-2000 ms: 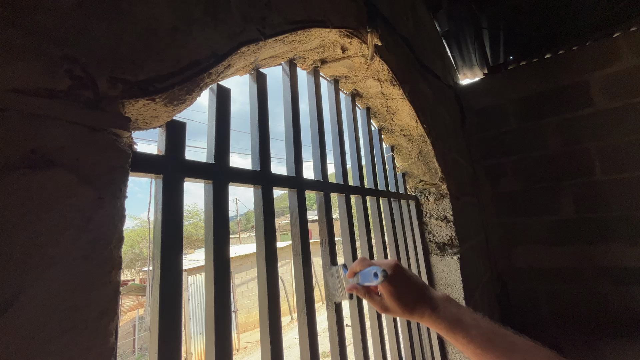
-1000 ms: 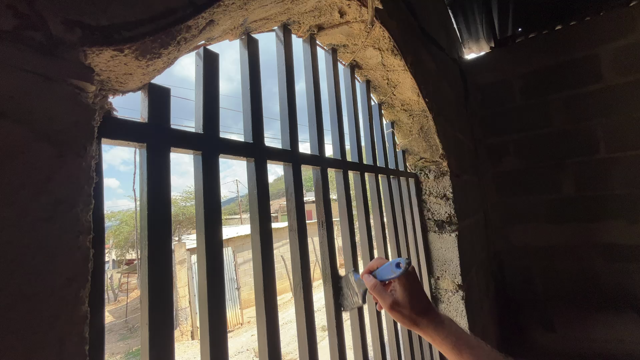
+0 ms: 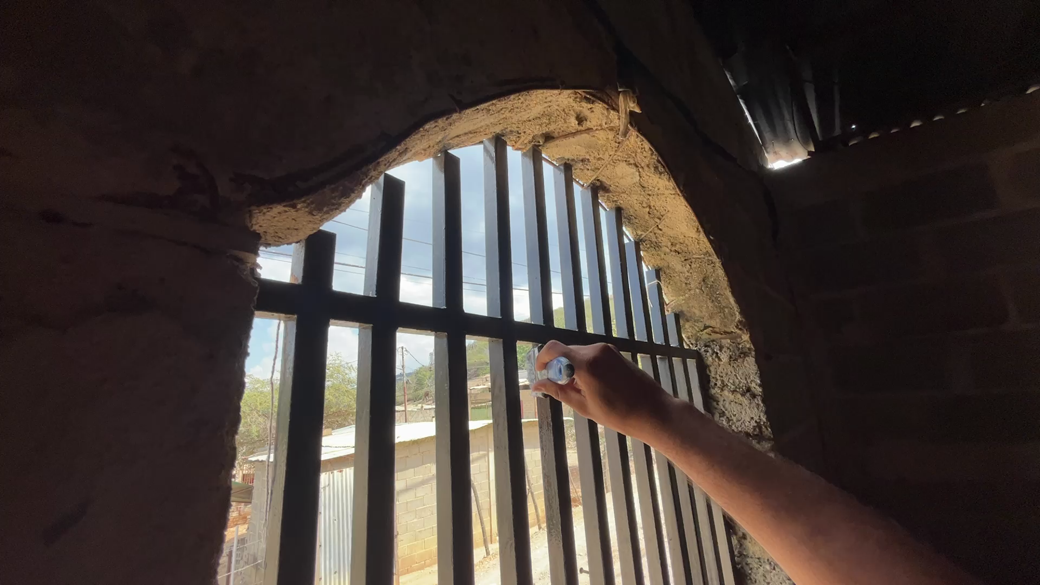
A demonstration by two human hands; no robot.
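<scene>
My right hand reaches in from the lower right, its fingers closed around the blue-white handle of a paintbrush. The brush's head is turned away and partly hidden by the fingers; it is at one upright bar of the window grille, just below the dark horizontal crossbar. The grille's upright bars look black on their near faces and greyer on their sides. My left hand is not in view.
A rough plastered arch frames the grille, with a dark wall on the left and a block wall on the right. Corrugated roofing shows at upper right. Outside stands a block building.
My right hand, holding the brush, has moved up along the grille from lower on the bars to just under the crossbar. The view has shifted too.
</scene>
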